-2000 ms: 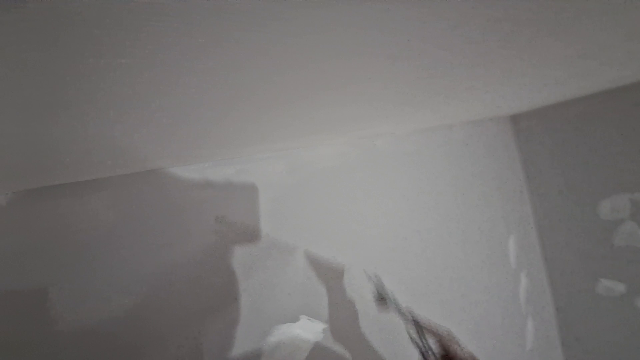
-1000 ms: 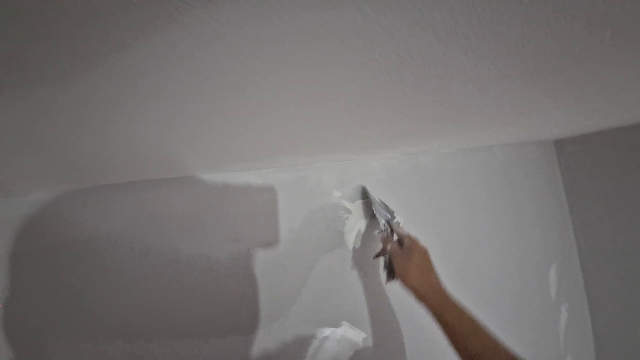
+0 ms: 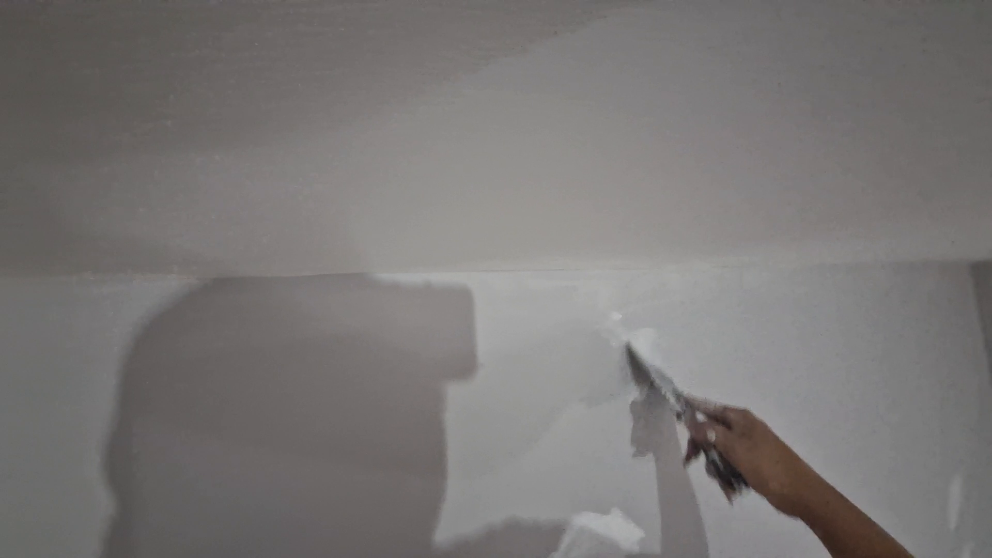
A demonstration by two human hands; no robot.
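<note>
My right hand [image 3: 725,442] reaches in from the lower right, its fingers closed around the handle of a putty knife [image 3: 659,384]. The knife's blade points up and left, against or very close to the white wall, beside a patch of wet white filler [image 3: 643,341]. A smaller dab of filler [image 3: 616,316] is just above the blade tip. Lower down, at the bottom edge, shows a lump of white compound [image 3: 601,533]; what bears it cannot be told. My left hand is out of view.
The ceiling [image 3: 496,155] meets the wall [image 3: 837,364] along a seam above the knife. A large shadow [image 3: 287,418] falls on the wall at left, and a narrower one lies below the blade. A wall corner [image 3: 975,310] stands at the far right.
Two seconds ago the hand was low and blurred at the bottom edge; one second ago it was up at the wall with the knife. The blade has since moved off part of the filler patch.
</note>
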